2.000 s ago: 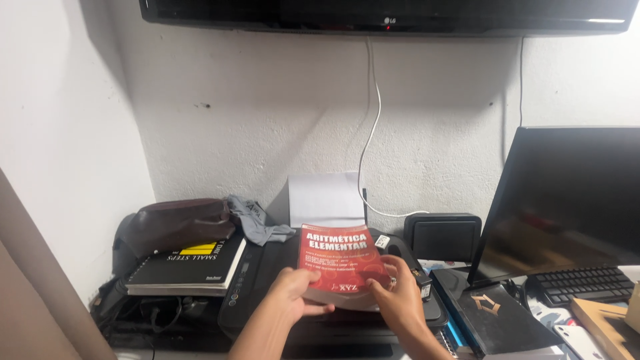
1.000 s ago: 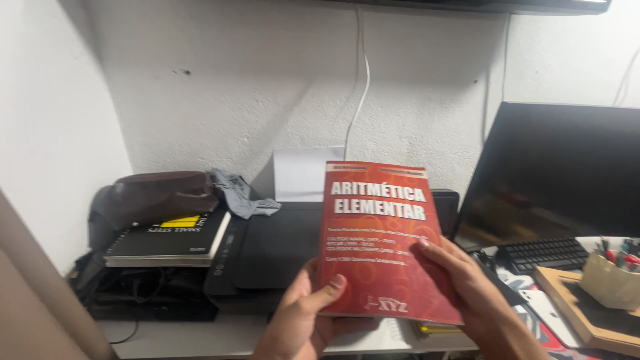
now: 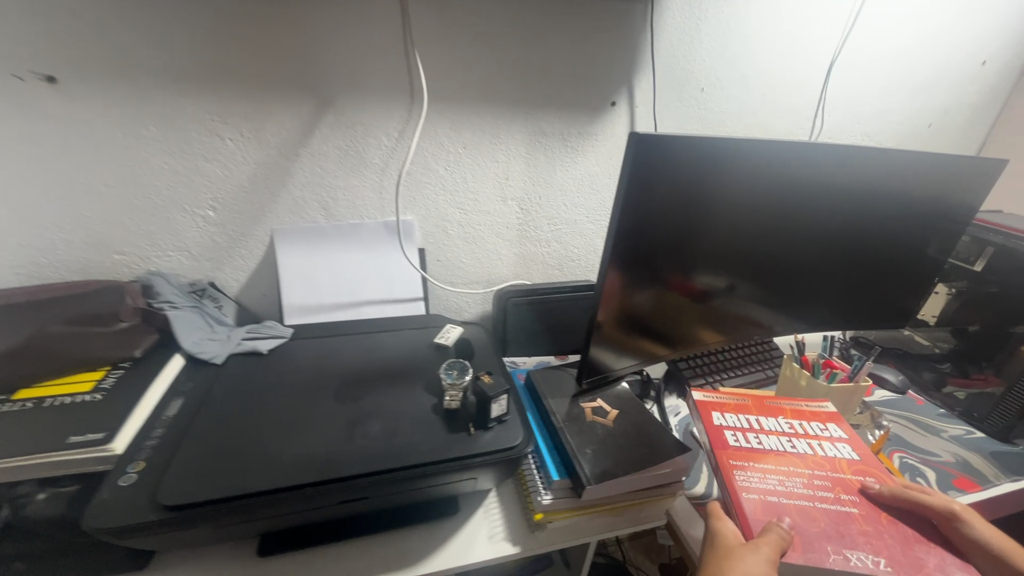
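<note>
At the lower right I hold a red paperback book (image 3: 808, 480) with its printed front cover facing up. My left hand (image 3: 744, 540) grips its lower left corner, thumb on the cover. My right hand (image 3: 928, 508) holds the right edge, fingers on the cover. Just behind the book stands a beige pen holder (image 3: 828, 384) filled with pens. To the book's left, a black book (image 3: 612, 432) with a copper-coloured emblem lies on a stack of spiral notebooks (image 3: 540, 496).
A black printer (image 3: 320, 408) bears a wristwatch (image 3: 454, 380), a small black box (image 3: 490, 400) and a grey cloth (image 3: 212, 320). A monitor (image 3: 784, 248) stands behind a keyboard (image 3: 724, 364). At the left lie a dark pouch (image 3: 72, 328) and a black spiral-bound book (image 3: 80, 416).
The red book was over the printer and is now at the right, by the pen holder, still in both hands. The view has turned right.
</note>
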